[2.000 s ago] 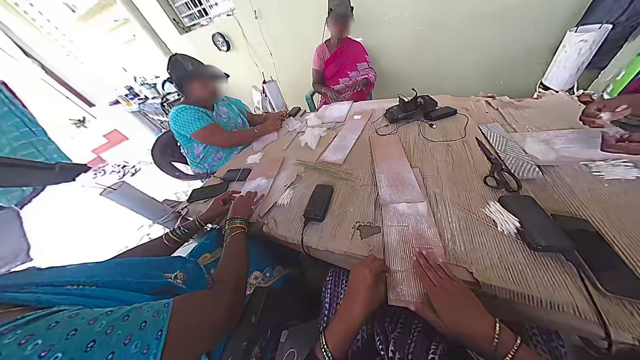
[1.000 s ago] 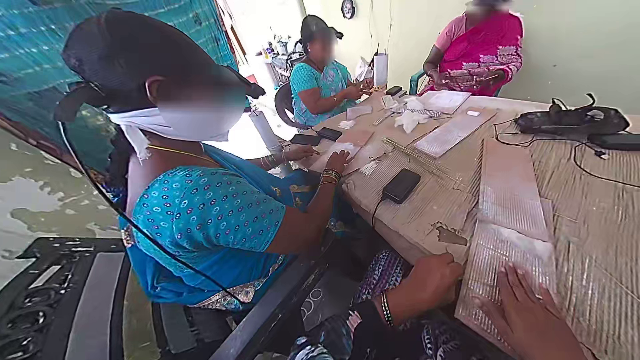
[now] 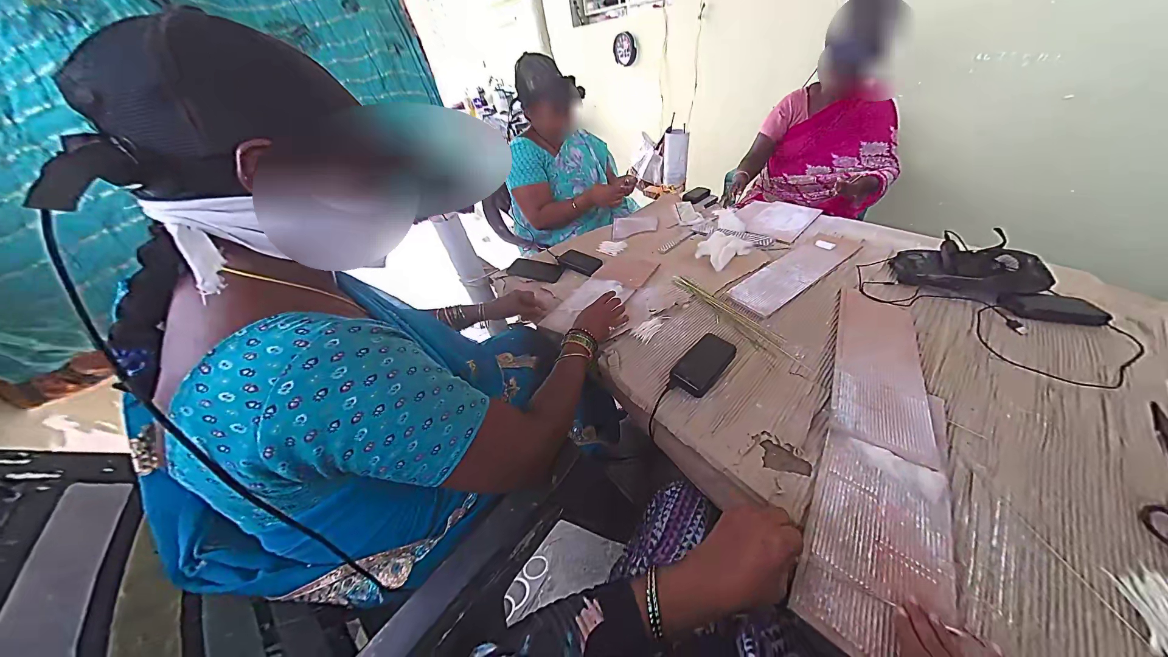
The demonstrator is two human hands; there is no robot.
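My left hand [image 3: 753,555], fingers curled, rests at the table's front edge beside the left side of a ribbed, clear-covered board [image 3: 881,525]. Whether something thin is between its fingers cannot be told. My right hand [image 3: 931,634] shows only in part at the bottom edge of the view, its fingers on the board's lower right corner. A second flat board [image 3: 885,374] overlaps the far end of the first. A bundle of thin white sticks [image 3: 1145,598] lies at the far right.
A co-worker in blue [image 3: 347,429] sits close on my left, hands on another board [image 3: 589,301]. Two more people sit across the table. A black power bank [image 3: 703,365] with a cable, thin yellowish sticks [image 3: 730,315], and a black strapped device [image 3: 972,269] lie on the tabletop.
The view has swung left since two seconds ago. My right hand, earlier flat on the near board with fingers spread, now shows only at the bottom edge.
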